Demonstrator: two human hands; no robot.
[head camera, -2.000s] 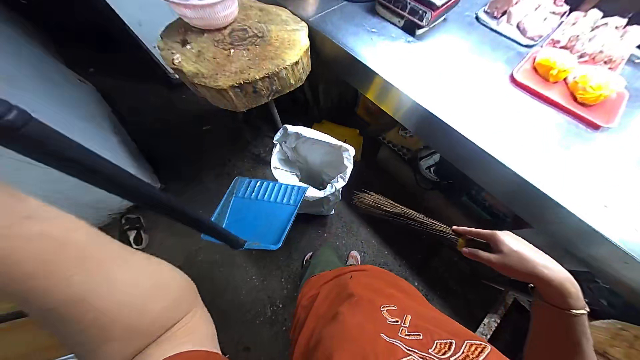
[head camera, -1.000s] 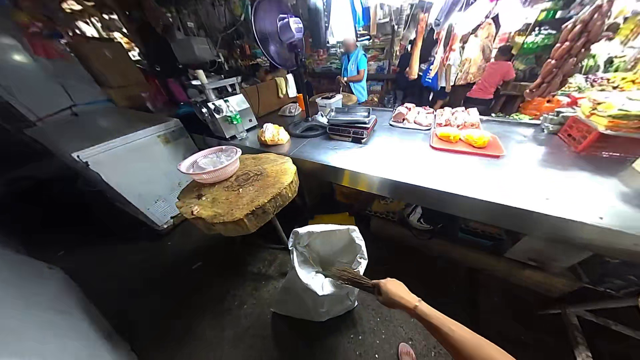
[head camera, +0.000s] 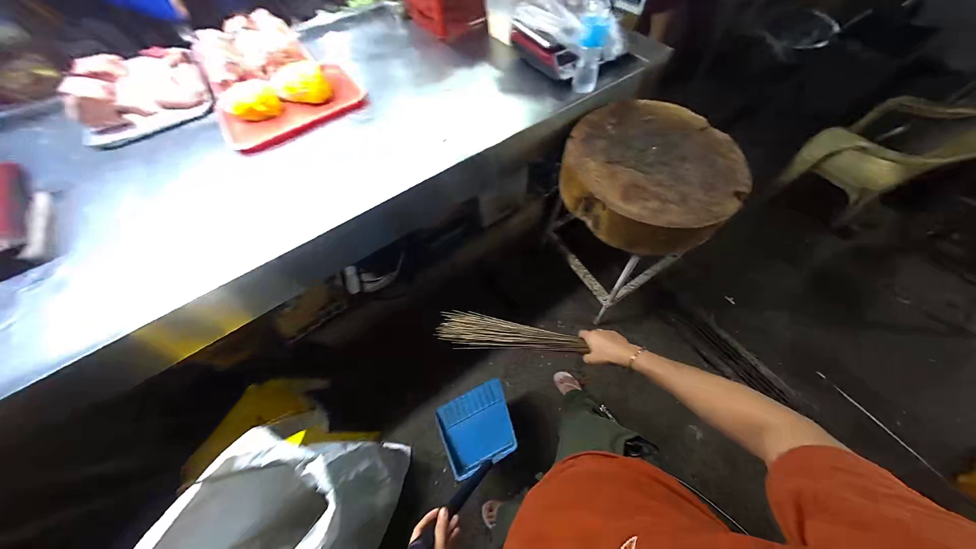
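My right hand (head camera: 606, 347), with a thin bracelet at its wrist, grips the bound end of a stick broom (head camera: 507, 333), whose bristles point left above the dark floor. At the bottom, my left hand (head camera: 436, 528) is closed around the black handle of a blue dustpan (head camera: 476, 428). The pan lies low over the floor, a little below the bristles; whether it touches the floor I cannot tell. Left of it stands a white sack (head camera: 354, 488) with its mouth open, partly cut off by the frame's lower edge.
A steel counter (head camera: 412, 164) crosses the upper left, bearing a red tray (head camera: 293, 126) with yellow bundles, raw meat (head camera: 152, 85), a scale (head camera: 537, 49) and a bottle (head camera: 587, 57). A round wooden block (head camera: 656, 171) stands on a metal frame. A plastic chair (head camera: 854, 164) is at right.
The view has swung right along the counter. The broom, whose bristles were in the sack's mouth one second ago, is now out over the floor. The dustpan and my left hand are in view again.
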